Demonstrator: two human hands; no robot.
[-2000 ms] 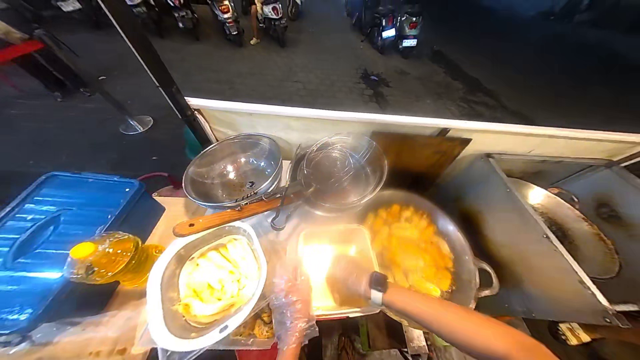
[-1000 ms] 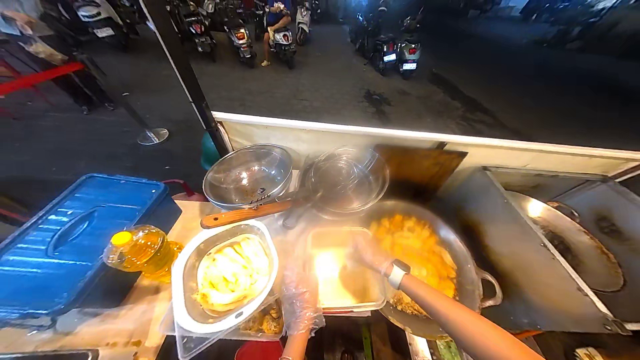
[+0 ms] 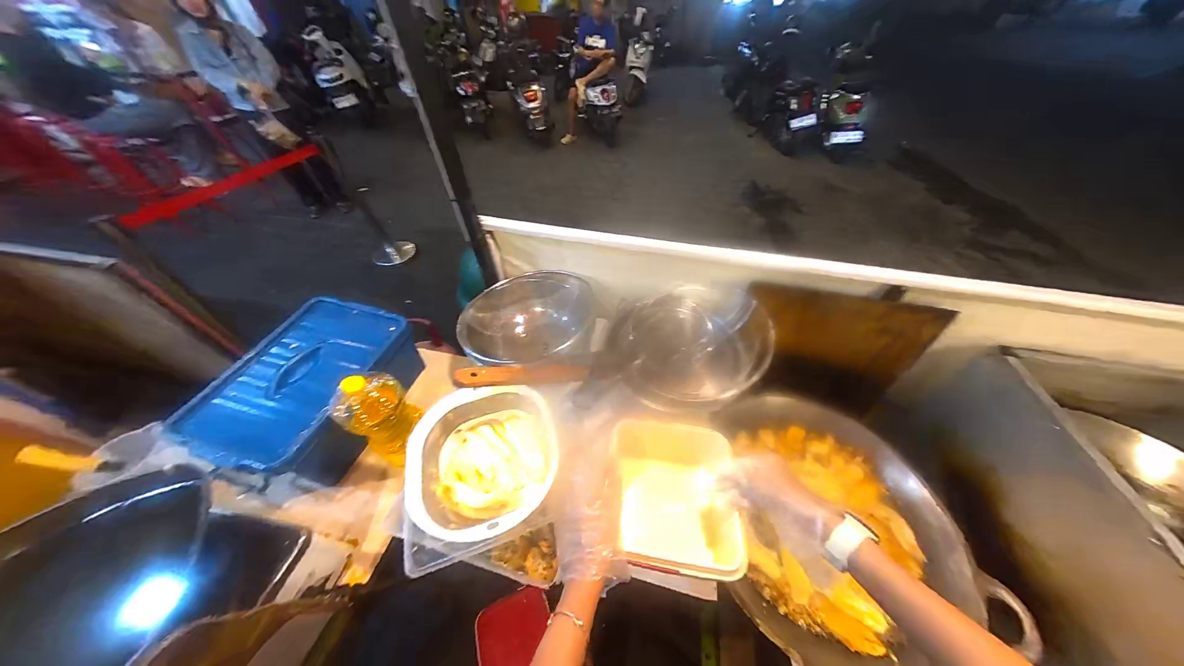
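My left hand [image 3: 588, 518], in a clear plastic glove, rests beside the left side of a rectangular plastic tub [image 3: 680, 560] that holds pale contents washed out by glare; its fingers are blurred. My right hand [image 3: 772, 490], with a white-banded watch at the wrist, reaches across the tub's right edge and over a wide metal wok [image 3: 934, 518]. Golden pieces of frying food [image 3: 860, 606] fill much of the wok. Whether the right hand holds anything is hidden by blur. Left of my left hand stands a white oval basin [image 3: 421, 481] with pale, yellowish food strips [image 3: 490, 462] inside.
A bottle of yellow oil [image 3: 375, 412] stands by a blue lidded box [image 3: 296, 370]. Behind the basin are a glass bowl [image 3: 527, 319], a wooden-handled utensil [image 3: 518, 375] and a metal strainer [image 3: 689, 347]. A low white barrier [image 3: 832, 264] borders the stall; people and motorbikes are beyond.
My right hand has moved from over the tub to its right edge and the wok. My left hand stays beside the tub. The view has swung left.
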